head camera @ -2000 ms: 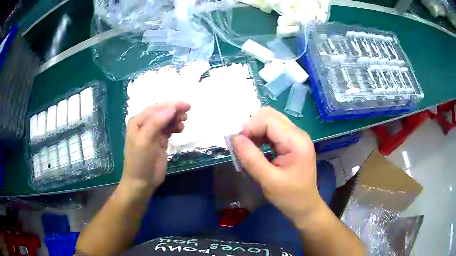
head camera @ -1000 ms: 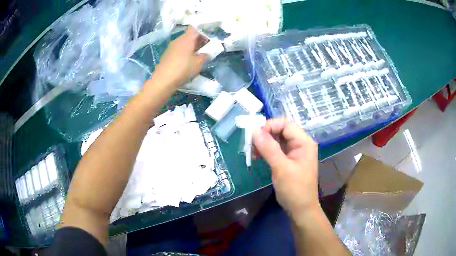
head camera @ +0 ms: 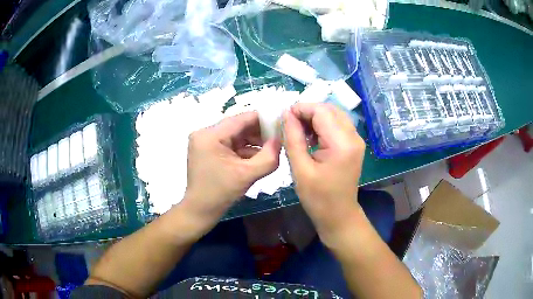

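Observation:
My left hand point(head camera: 231, 155) holds a white housing point(head camera: 270, 124) upright between thumb and fingers, over the centre tray. My right hand point(head camera: 324, 152) is right beside it, thumb and index finger pinched together at the housing's right side. Whatever is between the right fingertips is too small and blurred to tell. Small white plastic fittings point(head camera: 169, 140) lie heaped in the clear centre tray beneath and left of the hands. More white housings point(head camera: 296, 68) and a translucent sleeve point(head camera: 323, 63) lie behind my right hand.
A tray of white units point(head camera: 64, 153) is at the left. A core tray point(head camera: 432, 87) on a blue base is at the right. Crumpled polybags point(head camera: 193, 52) and a bag of cream pieces point(head camera: 353, 17) lie behind. A cardboard box point(head camera: 453, 219) stands on the floor, lower right.
My left hand has come back from the bag at the rear with a white housing and meets my right hand over the centre tray. The view has shifted left.

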